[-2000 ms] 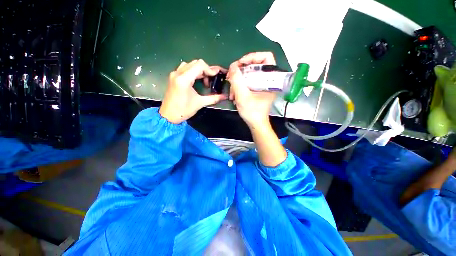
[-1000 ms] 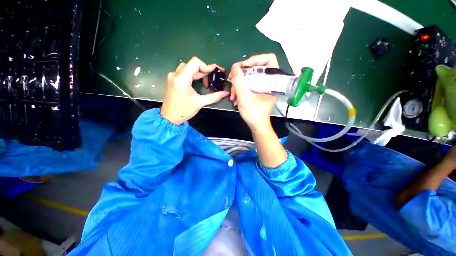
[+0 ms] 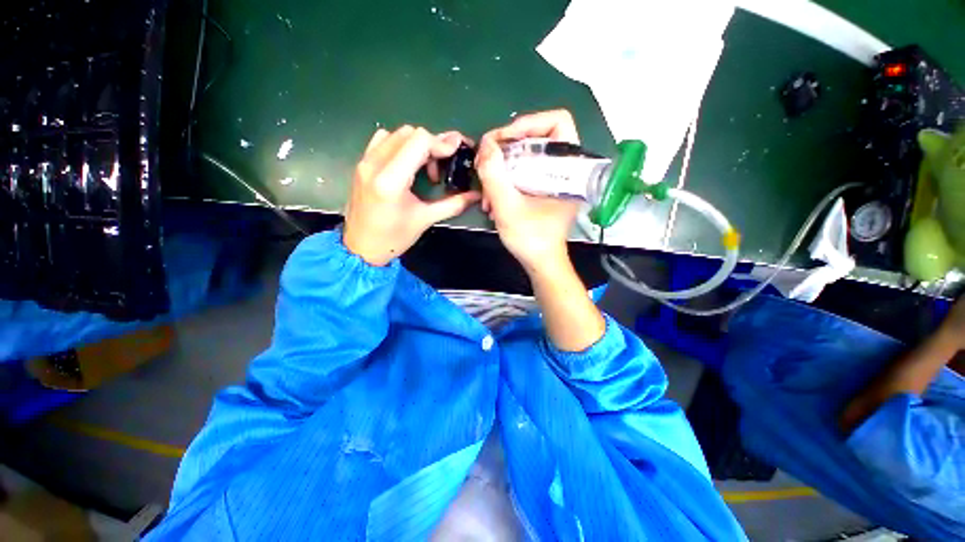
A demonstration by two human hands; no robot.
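Note:
My left hand (image 3: 394,196) holds a small black housing (image 3: 459,169) between thumb and fingers, above the near edge of the green bench. My right hand (image 3: 526,191) holds the glue syringe (image 3: 556,173) like a pen, its front end pointing left at the housing. The needle tip is hidden by my right fingers. The syringe has a printed label and a green adapter head (image 3: 619,182) at its rear. A clear air hose (image 3: 706,212) with a yellow band loops right from the adapter.
White paper sheet (image 3: 645,64) beyond the syringe. Glossy black tray (image 3: 79,159) at left. At right, a black controller (image 3: 903,101) with red light, a round gauge (image 3: 871,220), a crumpled tissue (image 3: 833,254), a lime-green object (image 3: 939,212) and a small black piece (image 3: 801,93). Another person's arm (image 3: 905,371) at lower right.
The housing has turned slightly between my left fingers. The syringe and its green adapter have shifted a little to the left. Both hands keep their holds.

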